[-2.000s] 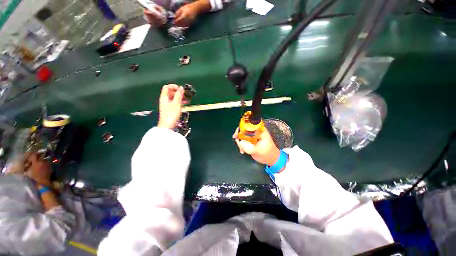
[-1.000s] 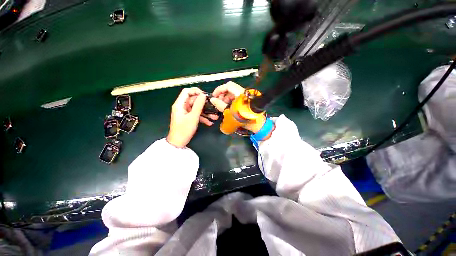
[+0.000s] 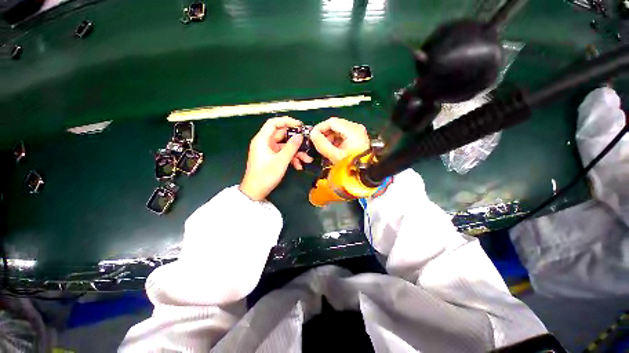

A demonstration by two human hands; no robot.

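My left hand holds a small dark housing with a metallic rim between its fingertips, above the green belt. My right hand touches the housing's right side with its fingertips. The orange electric screwdriver lies against my right palm, tilted, its body pointing down left and its black cable end toward the right. Whether the right fingers grip the housing too is hard to tell. Several similar housings lie clustered to the left of my left hand.
A cream strip lies on the green belt beyond my hands. Single housings lie farther off and at far left. A black cable ball hangs at right before a clear plastic bag. A white sleeve is at far right.
My left hand has come from the housings on the left to in front of me with a housing. My right hand has brought the tilted screwdriver over, and its fingertips meet the housing.
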